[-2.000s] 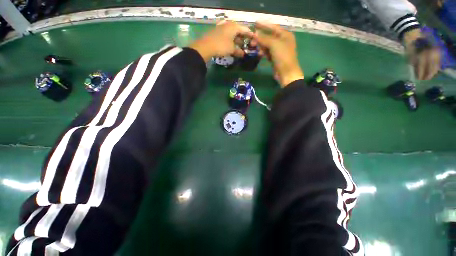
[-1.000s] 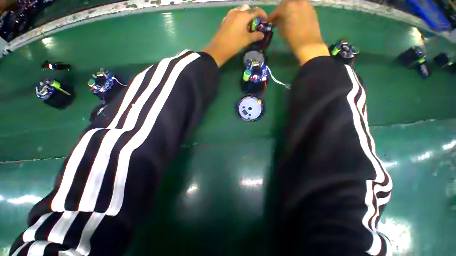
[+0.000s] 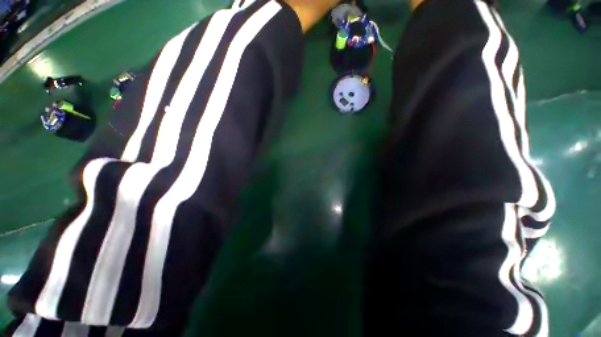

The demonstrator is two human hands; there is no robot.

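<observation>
Between my forearms, a unit lies on the green belt: a circuit board (image 3: 356,31) with a yellow-green patch on its left sits on a black housing (image 3: 351,60). A thin whitish wire sticks out to the right. Below it lies a white disc part (image 3: 351,93) with dark holes and a black rim. Part of another pale disc (image 3: 345,13) shows just above the board. My hands are beyond the top edge; only slivers of wrist skin show at the sleeve ends, and whatever the hands hold is hidden.
At the left lie a board (image 3: 54,117) on a black housing, a small dark part (image 3: 64,83), and another board (image 3: 122,84) partly behind my left sleeve. Dark parts (image 3: 578,16) lie at the top right. A pale rail (image 3: 47,41) curves along the upper left.
The view has tilted down and moved closer, so my hands and the unit they held have left the top edge. The centre unit now shows higher in the picture.
</observation>
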